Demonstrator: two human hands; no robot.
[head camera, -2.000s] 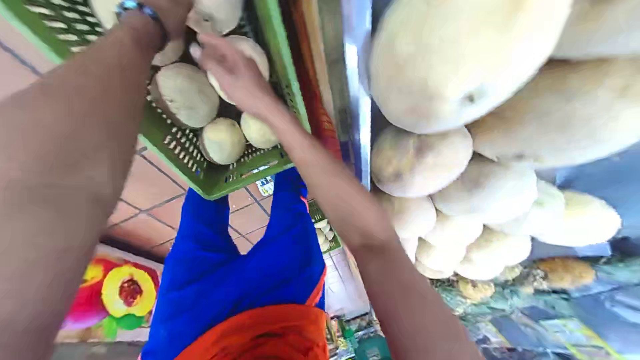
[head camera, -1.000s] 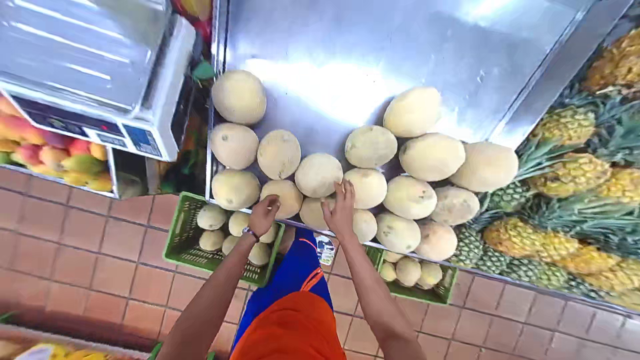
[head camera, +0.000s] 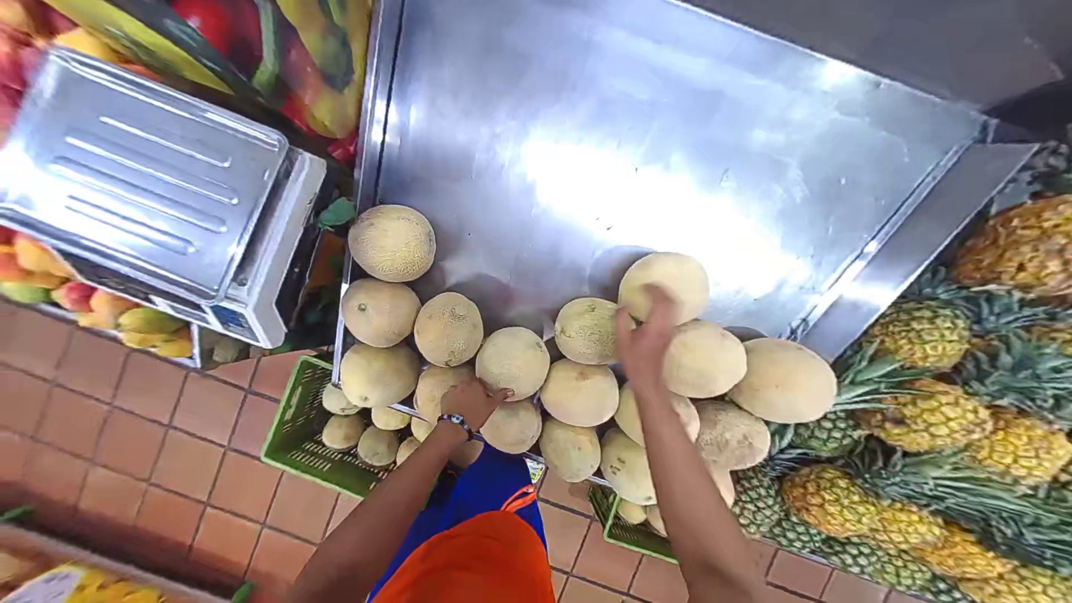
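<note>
Several pale melons lie along the near edge of a steel display tray (head camera: 502, 167). My left hand (head camera: 471, 405), with a bracelet at the wrist, rests on melons at the front, its fingers against the lower side of a round melon (head camera: 512, 360). My right hand (head camera: 646, 335) is blurred and reaches over the upper row, its fingers on or just over a large pale melon (head camera: 677, 280); whether it grips is not clear. A greener netted melon (head camera: 584, 331) lies just left of it. At the tray's left edge sits another netted melon (head camera: 392, 243).
Green crates of melons, one at the left (head camera: 289, 419) and one at the right (head camera: 641, 540), stand below the tray edge. A steel-topped scale (head camera: 151, 167) is at the left above mangoes. Pineapples (head camera: 921, 335) fill the right side. The floor is tiled.
From the crate two seconds ago, both hands have come to the melons on the tray. Since one second ago my right hand has moved up and right to the upper melons; my left stays at the front edge.
</note>
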